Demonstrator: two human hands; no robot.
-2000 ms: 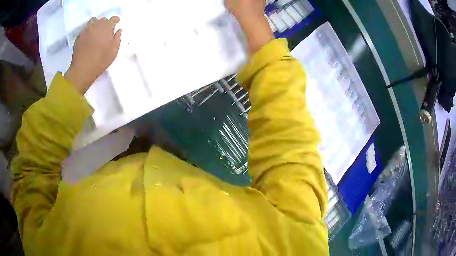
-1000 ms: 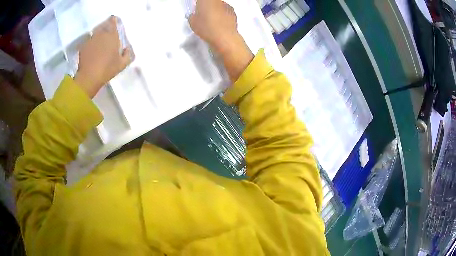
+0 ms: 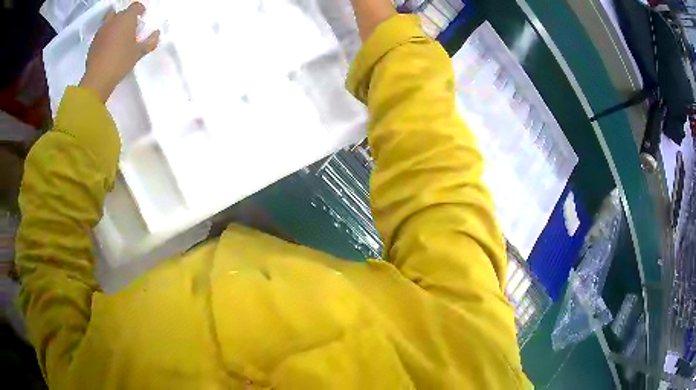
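Observation:
A large white blister tray (image 3: 229, 114) with rows of shallow pockets lies in front of my body, tilted in view and overexposed. My left hand (image 3: 120, 47) is bare and over its upper left part, thumb and a finger slightly apart; glare hides whether anything is between them. My right hand (image 3: 372, 12) is at the top edge beyond the tray's upper right; only the wrist area shows and the fingers are cut off.
On the green bench (image 3: 553, 84), right of my right sleeve, are a second white tray (image 3: 519, 137), a blue tray (image 3: 555, 244), a crumpled clear bag (image 3: 586, 293) and a clear tray of white parts (image 3: 525, 293). A grooved clear tray (image 3: 347, 194) lies between my arms.
My right hand has moved up off the tray's middle, mostly out of the picture. My left hand has moved up and left. The tray's pockets show more openly.

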